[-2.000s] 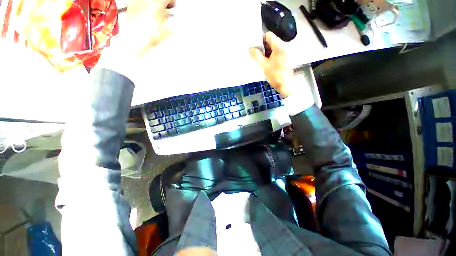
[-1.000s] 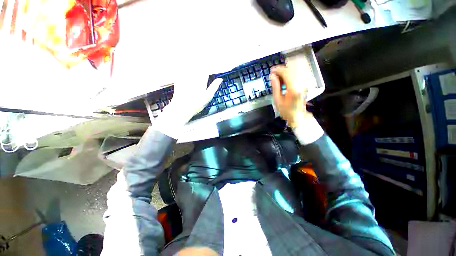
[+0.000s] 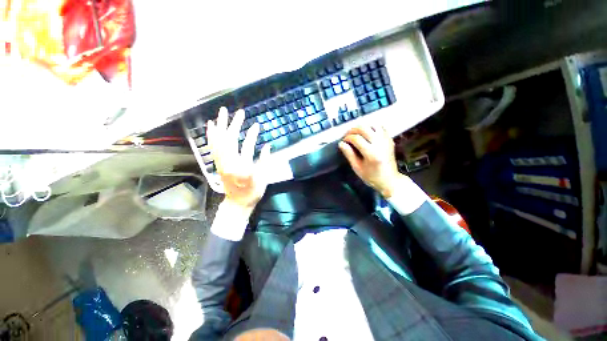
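Note:
A keyboard with dark keys and a bluish glow sits on a pale tray below the desk's front edge, over the lap. My left hand is bare, its fingers spread over the keyboard's left end, holding nothing. My right hand is bare, with curled fingers at the tray's near edge, below the keyboard's right part; it holds nothing that I can see. A dark wrist rest lies between the hands along the near edge.
A shiny red-orange bag lies on the white desk at the upper left. Blue binders stand on a shelf at the right. A clear bin or bag and a blue bag are at the lower left.
The view has tilted down, so the mouse and pen are out of the picture. My right hand has left the mouse and come to the tray's near edge. My left hand has come onto the keyboard's left end.

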